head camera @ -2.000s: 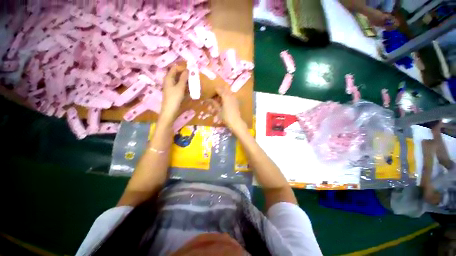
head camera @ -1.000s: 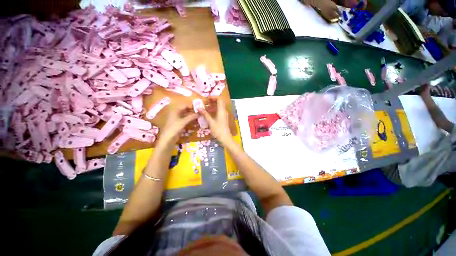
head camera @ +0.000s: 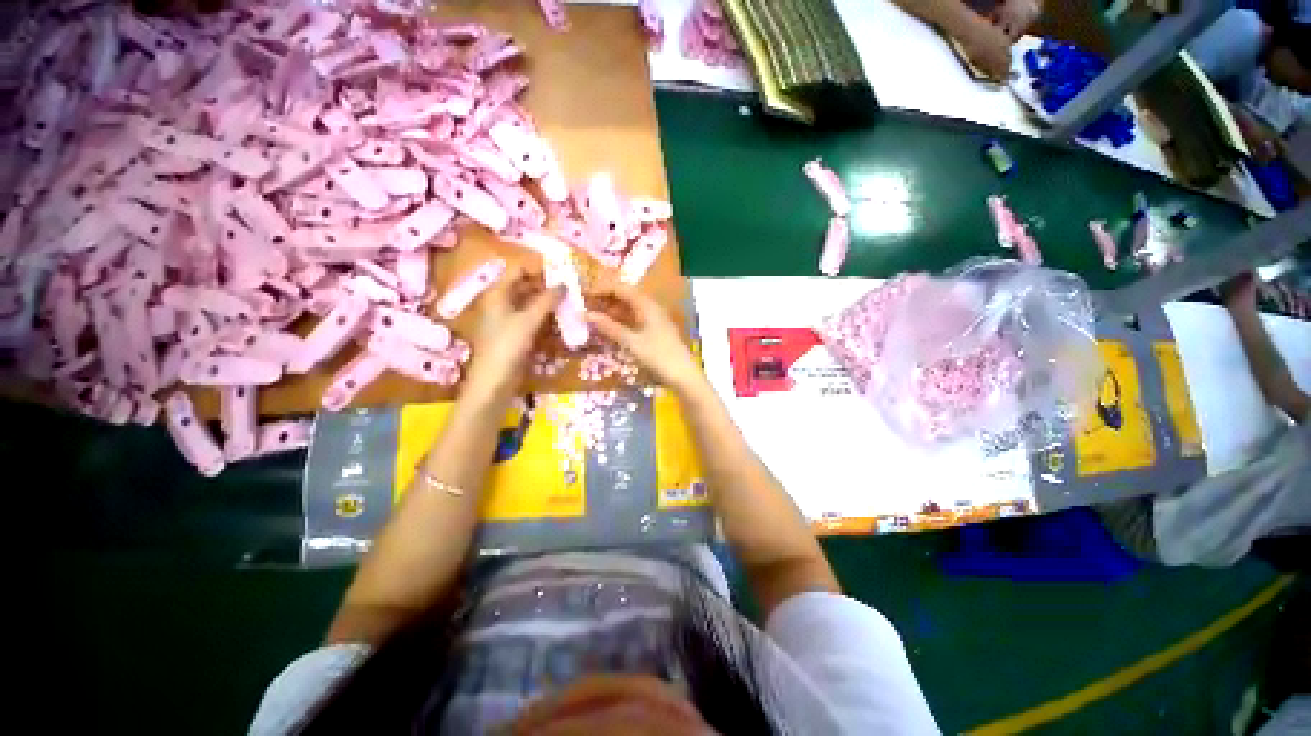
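My left hand [head camera: 521,319] holds a pale pink plastic housing [head camera: 572,319] by its left side, over the brown board. My right hand [head camera: 628,319] is at the housing's right side, its fingers bent and blurred; whether it grips anything is unclear. Tiny pink-white bits [head camera: 587,417] lie scattered below the hands, on the board edge and on the grey and yellow printed sheet [head camera: 431,457]. A large heap of pink housings [head camera: 245,216] lies at the left. A few housings [head camera: 604,216] lie just beyond my hands.
A clear bag of pink bits [head camera: 956,360] lies on a white printed sheet [head camera: 748,446] at right. Pink housings [head camera: 834,245] lie spaced on the green surface [head camera: 719,158]. Beyond are a ribbed stack [head camera: 812,65], blue parts [head camera: 1078,94], a metal bar [head camera: 1150,65] and other people's hands.
The view has shifted. Since one second ago, the housing between my hands has turned and now points down towards the bits. My right hand has moved slightly away from it.
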